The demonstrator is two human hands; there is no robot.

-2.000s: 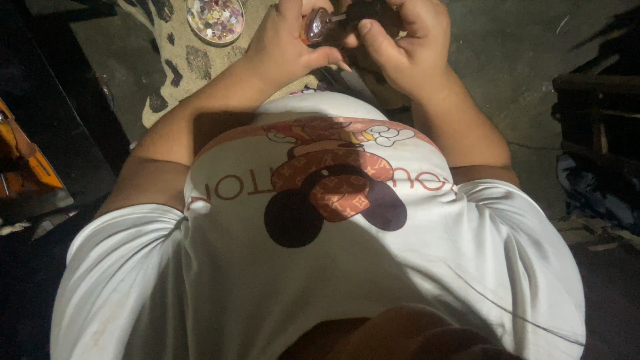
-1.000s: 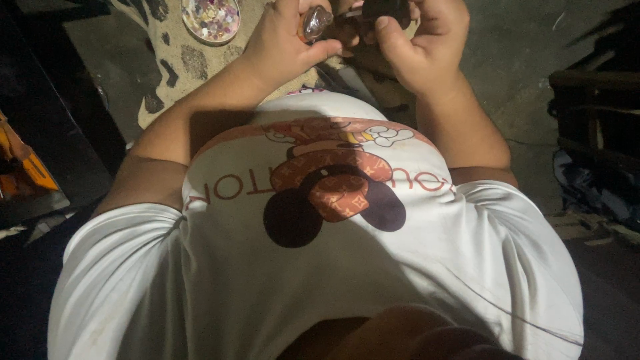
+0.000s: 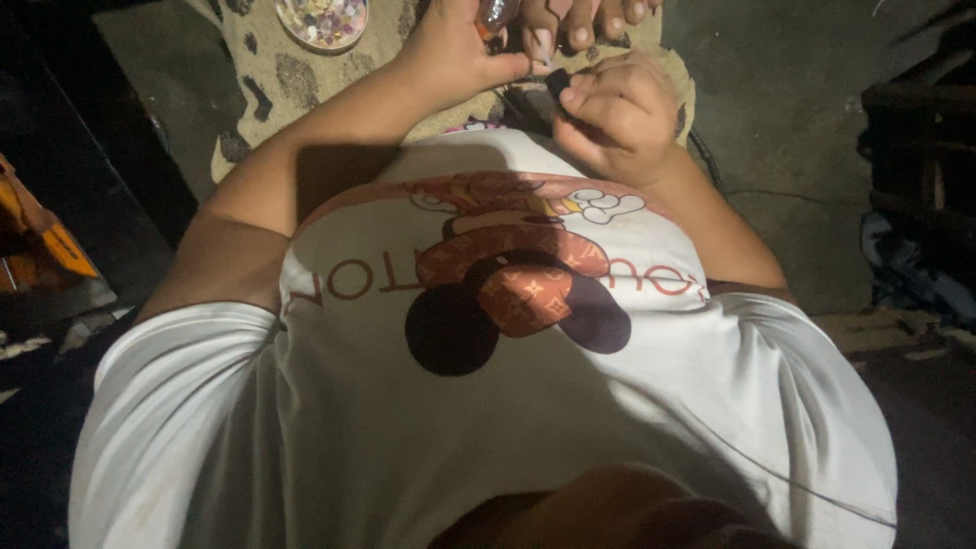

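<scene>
My left hand (image 3: 457,57), at the top centre, is closed around a small glass bottle (image 3: 497,17) that looks like nail polish. Its thumb reaches toward the big toe (image 3: 540,42) of another person's bare foot, whose toes point toward me. In my right hand (image 3: 625,114) is a black brush cap (image 3: 559,82), held between thumb and fingers. The cap's pale tip is at the end of the big toenail, which looks whitish. A patterned cloth (image 3: 305,80) lies under the foot and hands.
A round container (image 3: 324,27) of colourful flakes rests on the cloth at upper left. A dark cable (image 3: 707,160) runs beside the cloth on the right. Dark slatted objects (image 3: 915,130) stand at the right edge, and an orange item (image 3: 61,244) is at the left edge.
My right hand has moved down and turned, bringing the black cap away from the bottle to the big toe. The toes now show between my hands. The bottle stays in my left hand.
</scene>
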